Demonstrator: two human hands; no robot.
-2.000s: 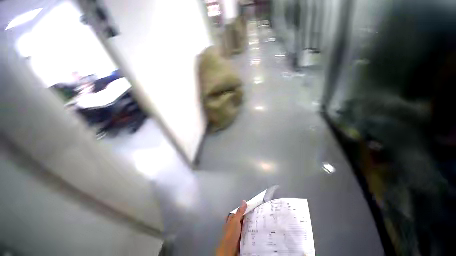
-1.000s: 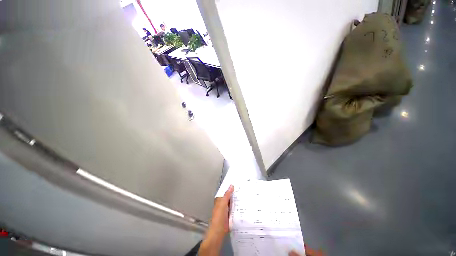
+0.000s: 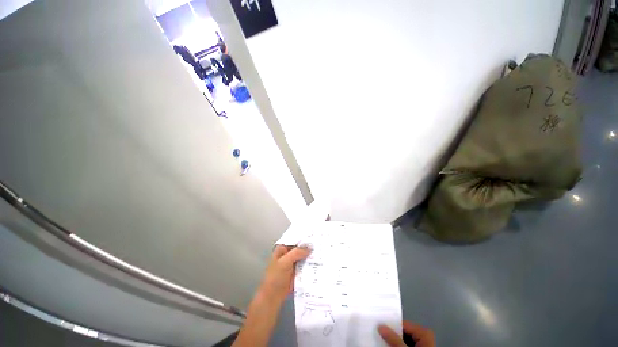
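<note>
White spec sheets (image 3: 349, 278) with printed lines, handwritten notes and a small sketch are held up at the bottom centre. My left hand (image 3: 279, 274) grips their left edge, thumb on the front page; another sheet sticks out behind at the upper left. My right hand (image 3: 406, 335) is at the lower right edge of the sheets, cut off by the picture's bottom, with a finger on the page. A small dark thing shows between its fingers, too hidden to name.
An olive-brown sack (image 3: 515, 135) with handwritten marks leans against the white wall (image 3: 379, 101) at right. A doorway ahead shows a bright room with people and chairs. A pale curved panel with a metal rail (image 3: 149, 271) is at left. Grey floor (image 3: 461, 291) lies at lower right.
The view has turned from the corridor toward the doorway and come nearer the wall and sack. My right hand has come into view at the sheets' lower right edge.
</note>
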